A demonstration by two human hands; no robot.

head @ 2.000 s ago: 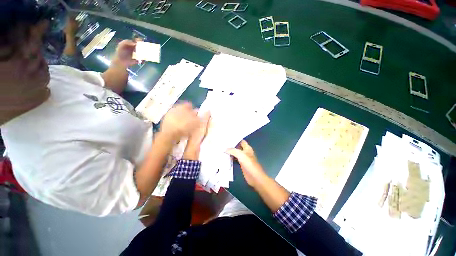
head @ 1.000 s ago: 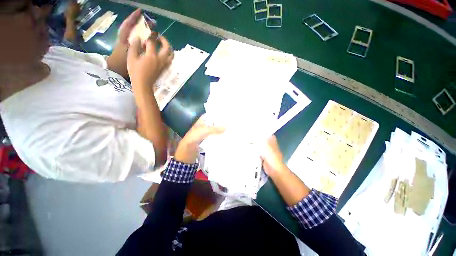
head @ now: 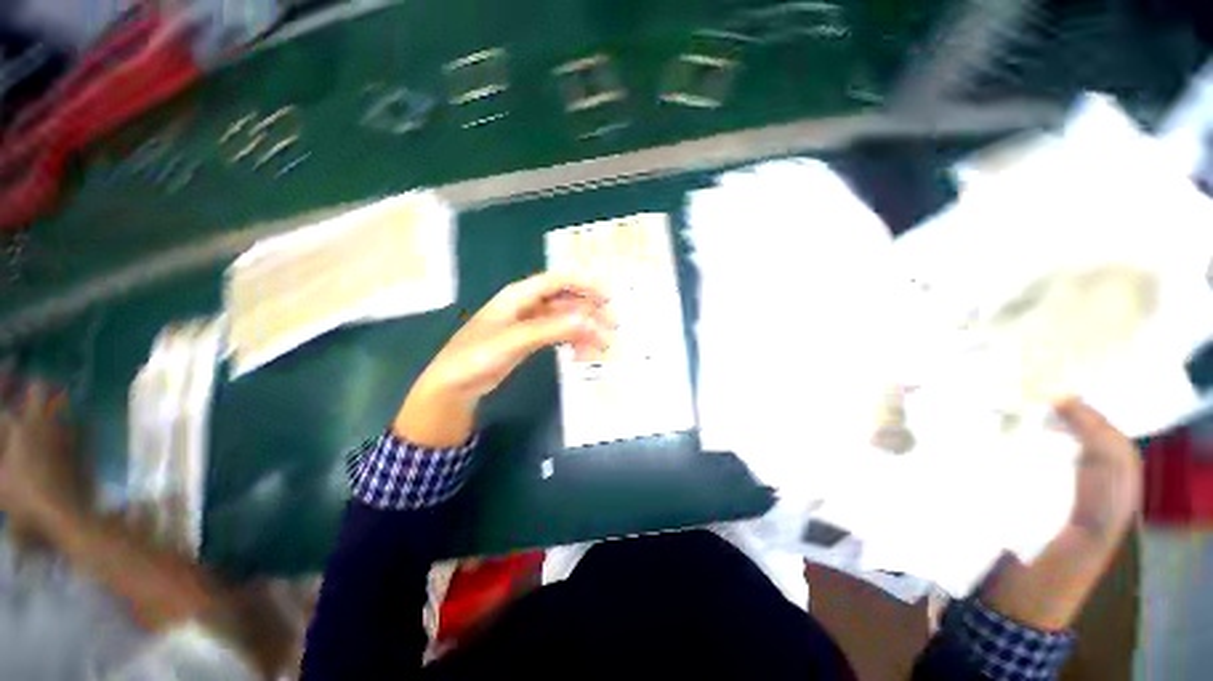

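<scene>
A tan-printed die-cut sheet (head: 625, 386) with a white edge lies flat on the green bench in front of me. My left hand (head: 512, 339) is over its left side, fingers apart and slightly curled, with nothing visible in it. My right hand (head: 1097, 499) is at the lower right, thumb on top, gripping the edge of loose white sheets (head: 984, 466). Its other fingers are hidden or blurred. Tan scraps (head: 1091, 313) lie on the white sheets. Another white stack (head: 792, 306) lies just right of the printed sheet.
A fanned tan-printed stack (head: 346, 279) and a narrower stack (head: 173, 419) lie on the left. Behind the pale rail (head: 585, 173), the green belt carries several frames (head: 698, 80). Another person's arm (head: 67, 506) is at lower left. A dark strip lies below the printed sheet.
The view has swung to the right and blurred. My hands have moved apart from the white bundle they both held; my left is over the printed sheet, my right at the white sheets on the right.
</scene>
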